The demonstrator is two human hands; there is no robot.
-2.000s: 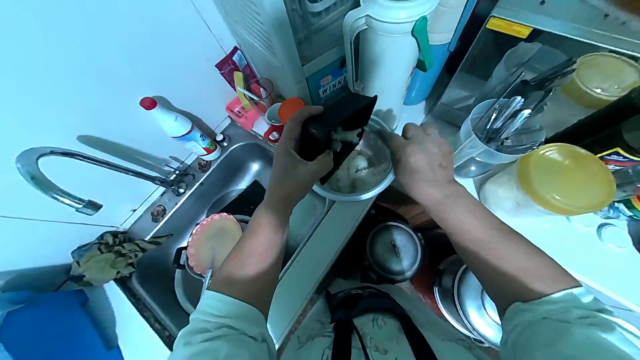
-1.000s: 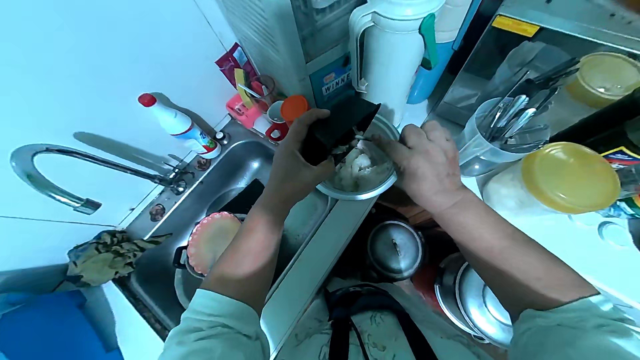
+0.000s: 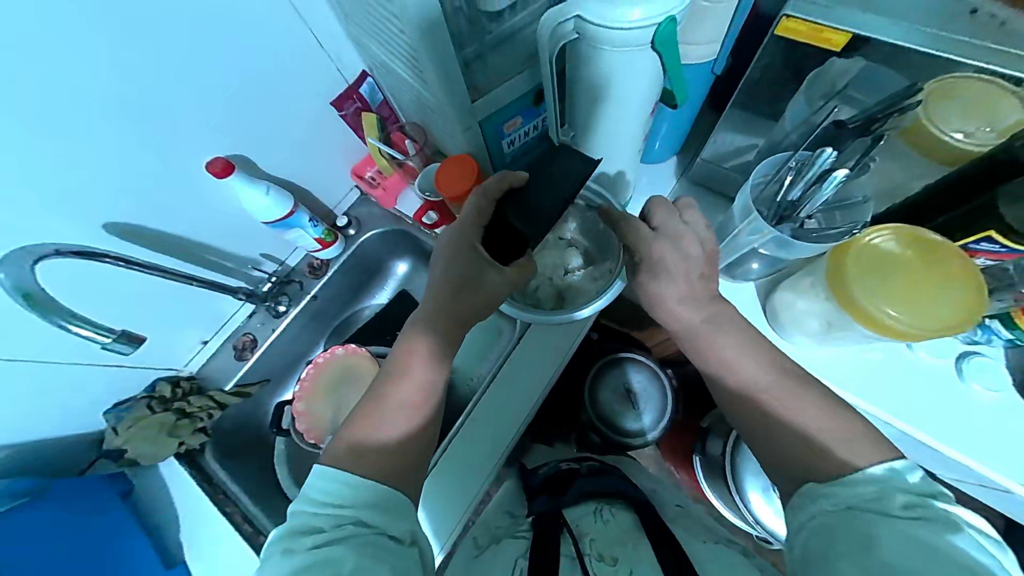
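My left hand [image 3: 484, 256] grips a black rectangular container [image 3: 544, 196], tilted over a round metal bowl [image 3: 560, 316]. Inside the bowl lies whitish, moist-looking food [image 3: 564, 272] that I cannot name more exactly. At the bowl's right rim is my right hand [image 3: 672, 256], its index finger reaching to the edge; whether it holds something small is hidden. The bowl stands at the corner of the counter, in front of a white jug [image 3: 608, 104].
Left of the bowl, a steel sink [image 3: 392, 256] holds a pot and a pink-rimmed dish [image 3: 332, 392] under a curved faucet [image 3: 152, 272]. To the right are a cutlery container [image 3: 748, 240] and a yellow-lidded jar [image 3: 904, 280]. Lidded pots [image 3: 628, 400] sit below.
The black container is held over the bowl throughout. Its opening showed pale food two seconds ago; now it is turned so that its dark outer side faces me.
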